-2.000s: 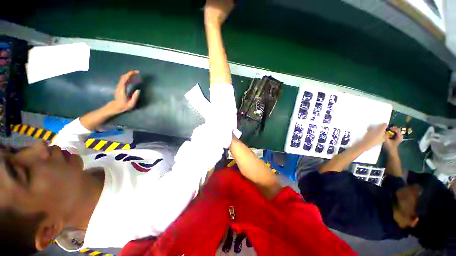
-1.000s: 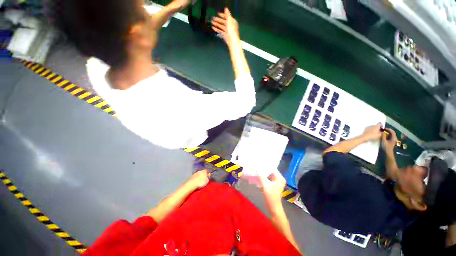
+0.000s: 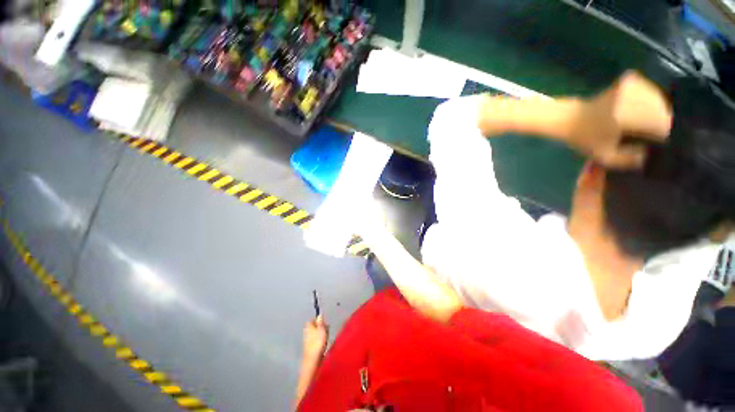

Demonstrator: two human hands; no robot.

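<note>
My right hand [image 3: 372,231], washed out by glare, is shut on a long white sheet [image 3: 353,181] in front of me. The sheet slants up to the right across a blue thing and a dark stool-like shape; its lower end lies over the striped floor line. My left hand [image 3: 315,331] is low, left of my red garment, and grips a thin dark pen-like tool [image 3: 316,304] pointing up. The fingers of both hands are small and blurred.
A person in a white shirt [image 3: 516,265] is close at right, a hand at their head. Behind are the green bench [image 3: 516,48] with white sheets [image 3: 411,74] and a bin of colourful small parts [image 3: 274,56]. Black-yellow tape [image 3: 234,187] crosses the grey floor.
The view has swung left, bringing in the parts bin. The person in white now appears at right. My right hand and its white sheet are farther left; my left hand shows its thin tool clearly.
</note>
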